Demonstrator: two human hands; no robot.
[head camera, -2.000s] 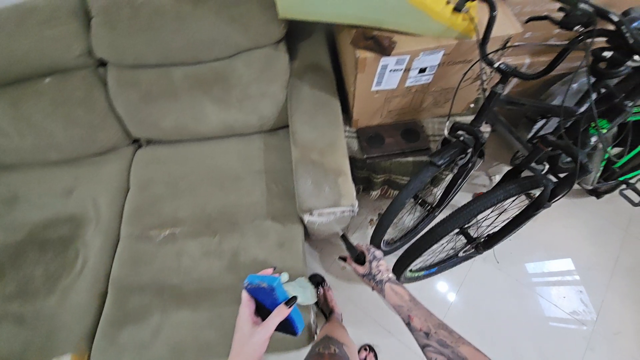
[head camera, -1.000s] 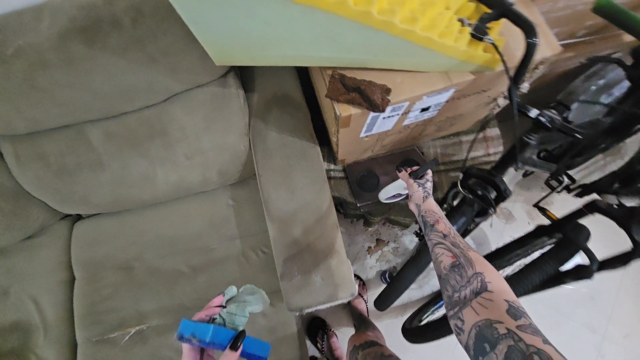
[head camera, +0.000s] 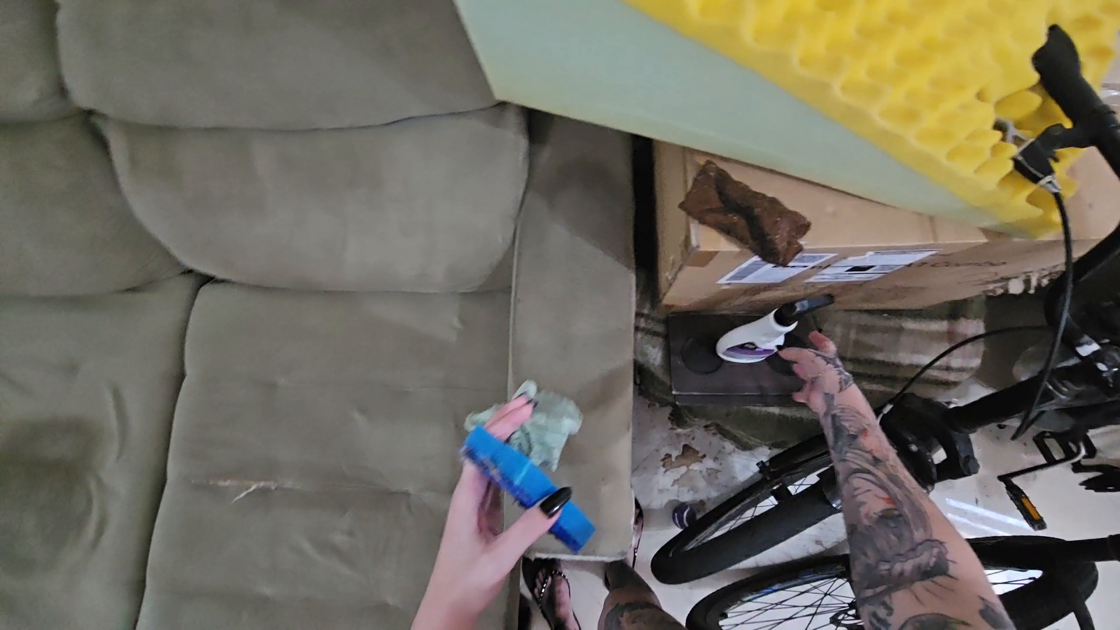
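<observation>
My left hand (head camera: 490, 516) grips a blue brush (head camera: 529, 490) with bristles along one side, above the seat edge and armrest of a green-grey fabric sofa (head camera: 350, 367). A crumpled pale green cloth (head camera: 547, 424) is against the fingers of the same hand. My right hand (head camera: 818, 372), on a tattooed arm, is beside a white and purple handheld device with a black end (head camera: 757, 339). That device is over a dark box with round shapes on top (head camera: 700, 385). The fingers look apart from it, with nothing seen in them.
A cardboard box (head camera: 674, 254) bearing labels holds a brown object (head camera: 744, 214), perhaps a folded cloth. Green foam and yellow egg-crate foam (head camera: 875, 61) jut over it. Bicycles (head camera: 761, 516) stand at the lower right. A plaid cloth (head camera: 910, 337) lies behind the dark box. The sofa armrest (head camera: 573, 306) divides the two sides.
One second ago my right hand was at the white device; now it is just beside it. Two seconds ago that hand was lower, near the armrest's front. The left hand still holds the brush.
</observation>
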